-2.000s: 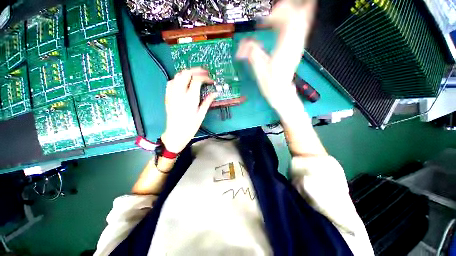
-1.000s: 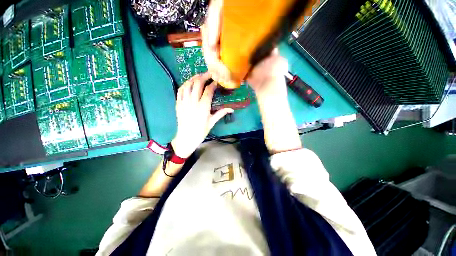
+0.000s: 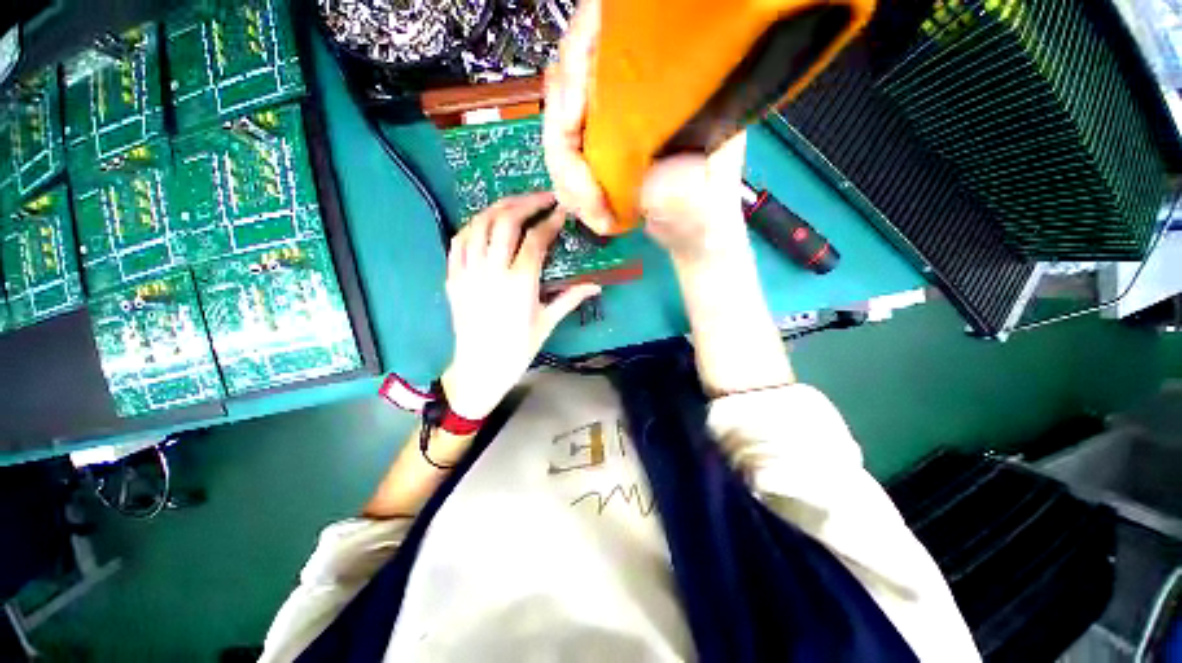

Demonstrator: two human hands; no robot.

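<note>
A green circuit board (image 3: 499, 162) lies in the reddish-brown fixture (image 3: 482, 97), partly hidden by my hands and the tool. My right hand (image 3: 687, 194) is closed around the orange power driver (image 3: 661, 84), held over the board's right part. The driver's tip is hidden. My left hand (image 3: 499, 285) rests at the board's lower left, fingertips bent near the driver's lower end and thumb apart along the fixture's near edge. Whether its fingertips hold anything cannot be seen.
Rows of green boards (image 3: 266, 311) lie on a black sheet at left. A tray of silver hardware (image 3: 441, 33) stands beyond the fixture. A torque wrench (image 3: 791, 233) lies right of it, beside the black slotted rack (image 3: 907, 194). A black cable (image 3: 408, 156) runs left of the fixture.
Two seconds ago my right hand was raised and blurred without the driver; it now holds the orange driver down over the board. My left hand has stayed near the board's lower left.
</note>
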